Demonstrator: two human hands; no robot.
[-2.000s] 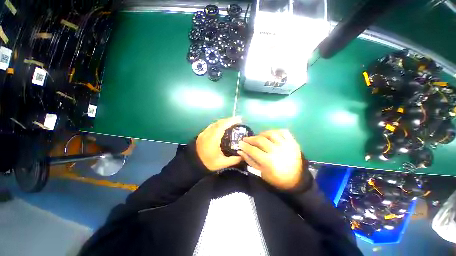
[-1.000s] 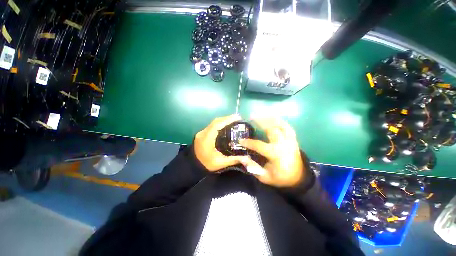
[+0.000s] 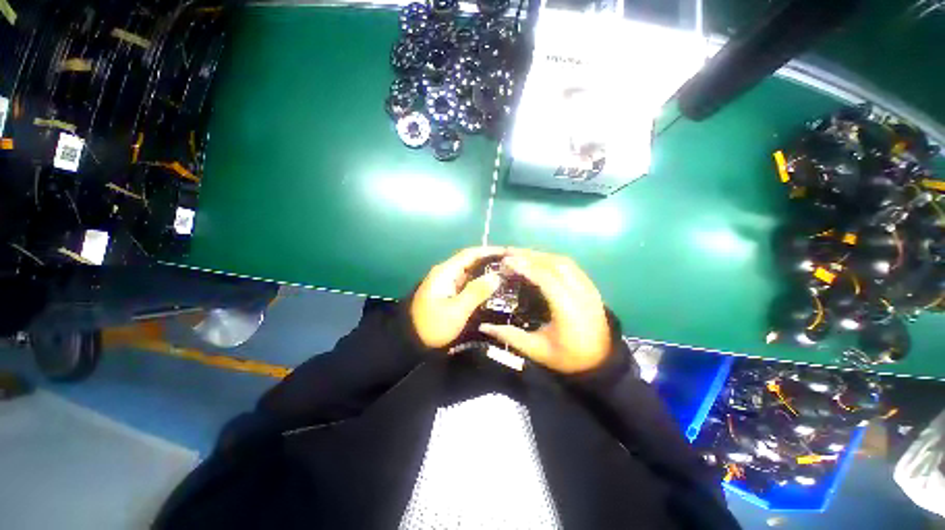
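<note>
A small round black housing [image 3: 502, 300] with a silvery squarish module in it is held between both hands, close to my body at the bench's front edge. My left hand [image 3: 448, 300] grips its left side, with the thumb over the top. My right hand [image 3: 563, 311] grips its right side, fingers at the top and thumb along the lower side. A short pale tab [image 3: 506, 358] shows just below the housing. The underside of the housing is hidden by the hands.
Ring parts [image 3: 444, 78] are heaped left of the white box [image 3: 580, 114]. The black screwdriver [image 3: 741, 62] hangs at its right. Black units [image 3: 860, 248] pile at right. Stacked black trays [image 3: 104, 135] stand at left. A blue bin [image 3: 793, 495] of units is below the bench edge.
My left thumb has moved onto the top of the housing. My right fingers have shifted from its face to its upper right rim. The view has shifted slightly.
</note>
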